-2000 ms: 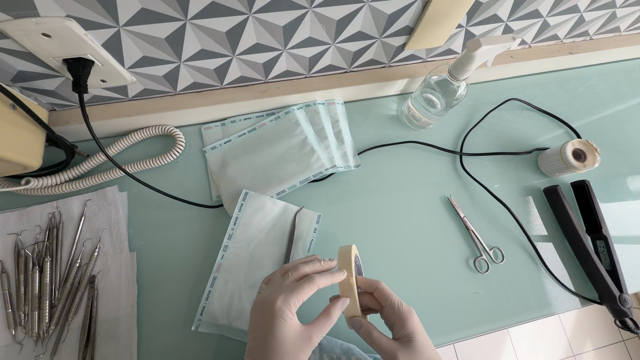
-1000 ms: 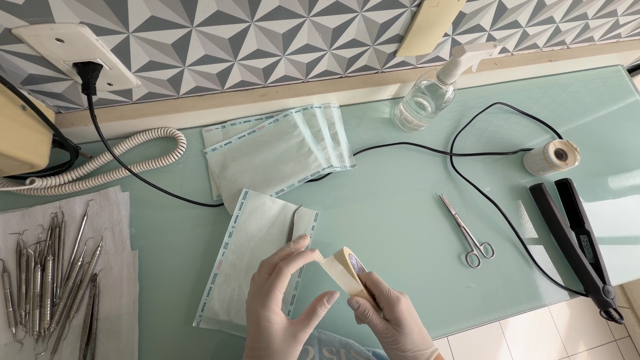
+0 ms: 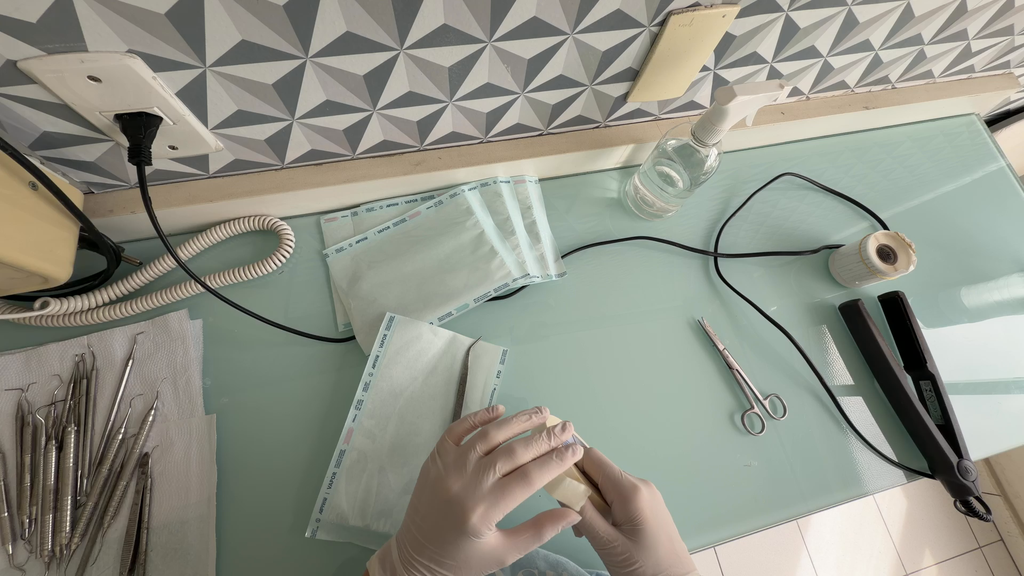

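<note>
Both hands wear pale gloves. My right hand (image 3: 628, 512) grips a roll of cream masking tape (image 3: 570, 486) near the bottom centre. My left hand (image 3: 500, 484) lies over the roll's upper left side, fingers extended and touching it; whether it pinches the tape cannot be told. Left of the hands, a sterilization pouch (image 3: 376, 432) lies on the glass tabletop. A thin metal instrument (image 3: 463, 380) rests on the pouch, its lower end hidden behind my left fingers. More sterilization pouches (image 3: 424, 256) lie overlapped behind it.
Several metal dental instruments (image 3: 68, 448) lie on paper towels at left. Scissors (image 3: 744, 380), a black flat iron (image 3: 912, 392) and a small white roll (image 3: 870, 258) are at right. A spray bottle (image 3: 672, 172) stands near the wall. A black cable (image 3: 640, 238) crosses the table.
My left fingers have come back onto the tape roll; one second ago they were apart from its body, by its loose end. My right hand still holds the roll.
</note>
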